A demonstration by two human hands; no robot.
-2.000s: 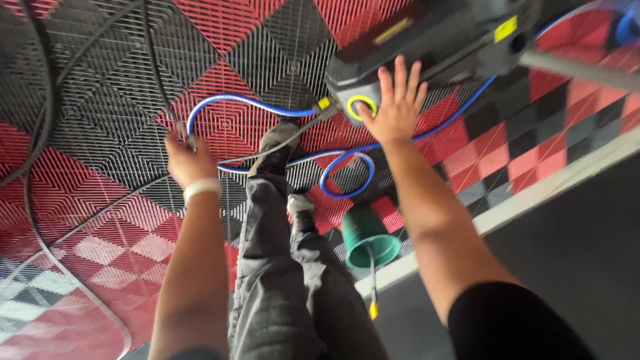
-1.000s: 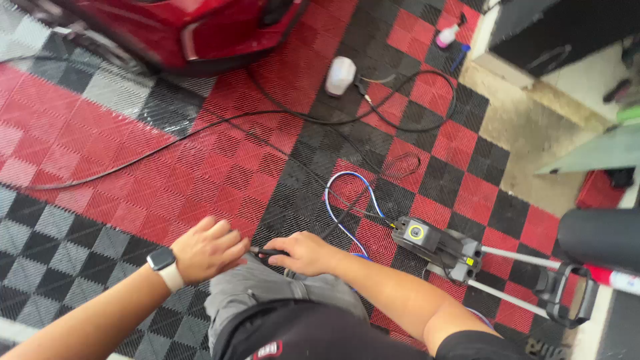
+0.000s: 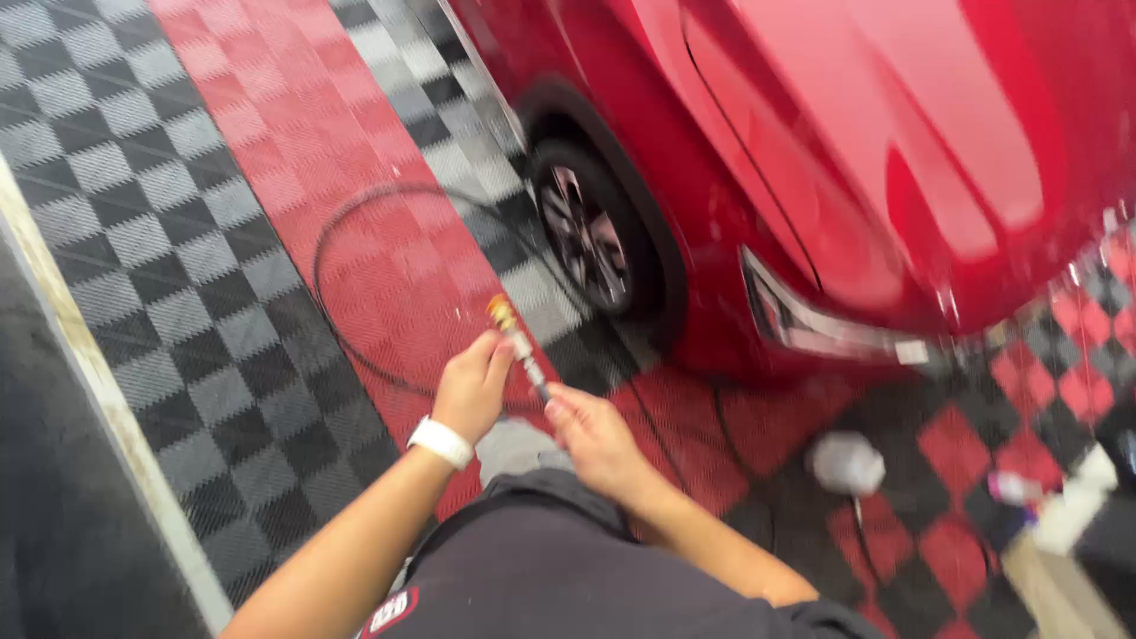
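A metal hose coupling [image 3: 530, 364] with a brass and orange end spans the space between my two hands, in front of my waist. My left hand [image 3: 475, 382] pinches its upper part just below the brass end, thumb and fingers closed. My right hand [image 3: 596, 437] grips the lower, dark end, where the hose joins. A black hose [image 3: 319, 266] lies in a wide loop on the floor behind my left hand and runs toward the front wheel [image 3: 581, 235] of a red car [image 3: 710, 319]. My palms hide part of the coupling and hose.
The car fills the upper right, its headlight [image 3: 790, 311] facing down the view. Red, black and grey ribbed tiles [image 3: 257, 311] cover the floor. A blurred white container [image 3: 846, 463] and a pink-and-white bottle [image 3: 1014, 488] stand at lower right. A pale edge strip [image 3: 98, 390] runs along the left.
The view has swung far toward the car. Two seconds ago my right hand was on the black and grey machine; one second ago both hands were together at my waist, and now they hold the coupling.
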